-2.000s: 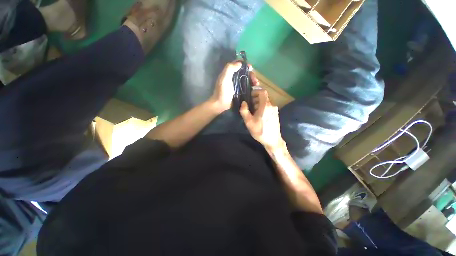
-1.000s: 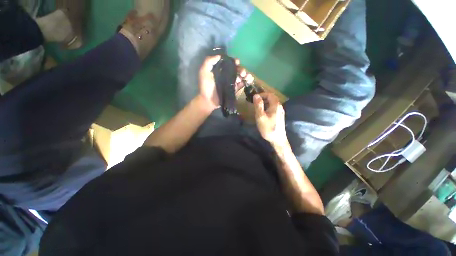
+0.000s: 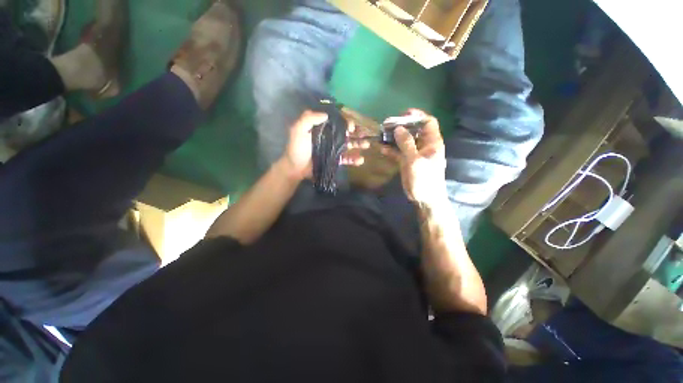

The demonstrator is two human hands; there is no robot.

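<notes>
My left hand [image 3: 302, 143] holds a coiled black cable bundle [image 3: 328, 153], upright in the view, with its glossy strands hanging down past the palm. My left fingers show at the bundle's right side. My right hand [image 3: 422, 153] is to the right of it and grips a small dark device [image 3: 393, 129] with a shiny light top between thumb and fingers. The device is apart from the bundle's main coil. Whether a lead joins the two is too blurred to tell.
A partitioned cardboard box [image 3: 430, 52] is at the top. Another box [image 3: 517, 224] at right holds a white cable with an adapter block [image 3: 613, 213]. A cardboard flap [image 3: 176, 213] lies at left. Another person's legs [image 3: 97, 164] are close at left. A white table edge [image 3: 651, 37] is top right.
My hands have moved apart since the first frame. The small device has come away to the right in my right hand, its shiny face now showing. The view has shifted slightly.
</notes>
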